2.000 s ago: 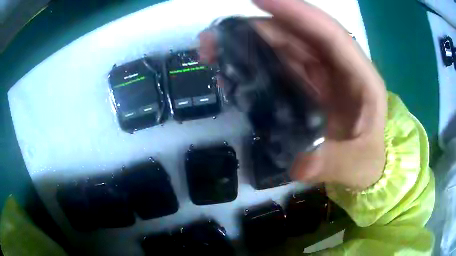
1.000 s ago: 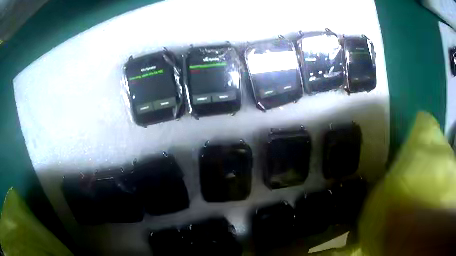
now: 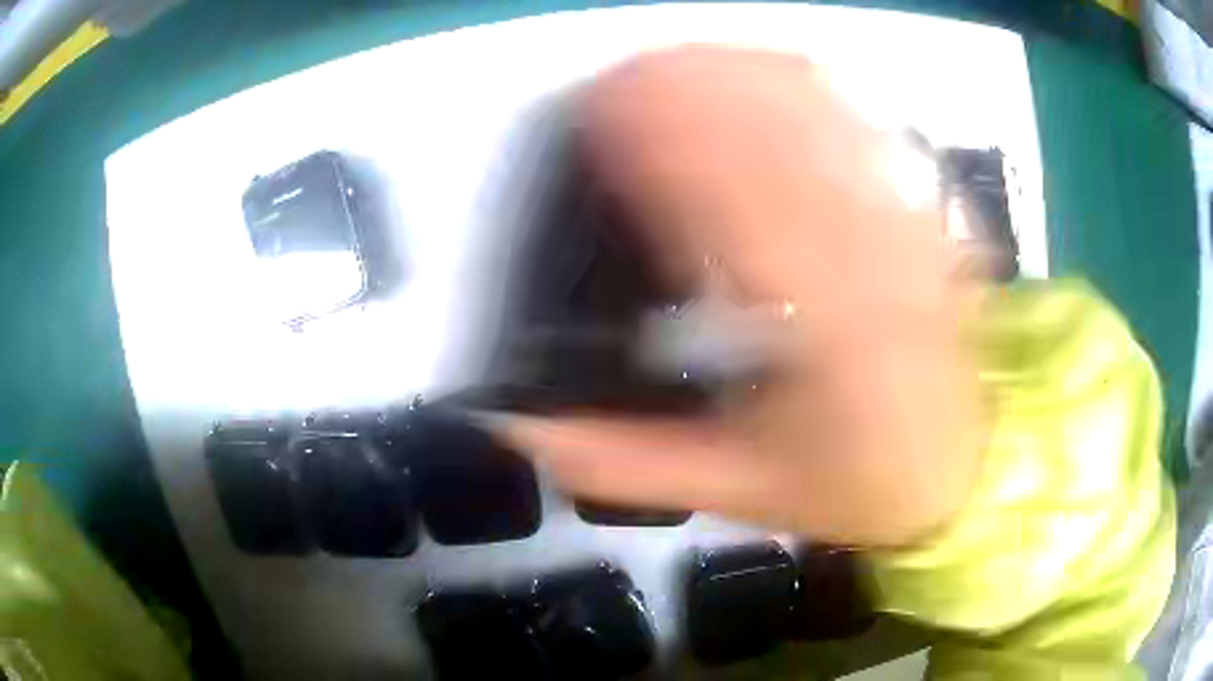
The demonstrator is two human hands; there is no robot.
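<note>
My right hand [image 3: 798, 306] is strongly blurred over the centre of the white foam pad [image 3: 186, 333]. Its fingers are around a dark, blurred watch unit [image 3: 579, 279]; whether it holds more than one cannot be told. One film-wrapped watch [image 3: 313, 233] lies alone in the far row at left, slightly turned, with white glare on its face. Another watch [image 3: 978, 206] shows at the far right, partly behind my hand. My left hand is not in view; only its yellow sleeve [image 3: 67, 585] shows at the lower left.
Dark watches [image 3: 479, 486] lie close together at left in the middle row; another [image 3: 636, 512] is mostly hidden by my hand. Several more [image 3: 738, 605] lie in the near row. The green mat [image 3: 1091, 200] surrounds the pad, with yellow tape [image 3: 53, 67] at the upper left.
My right hand has come in from the lower right over the pad. The far-left watch now lies apart, without its neighbour beside it. The view has also shifted.
</note>
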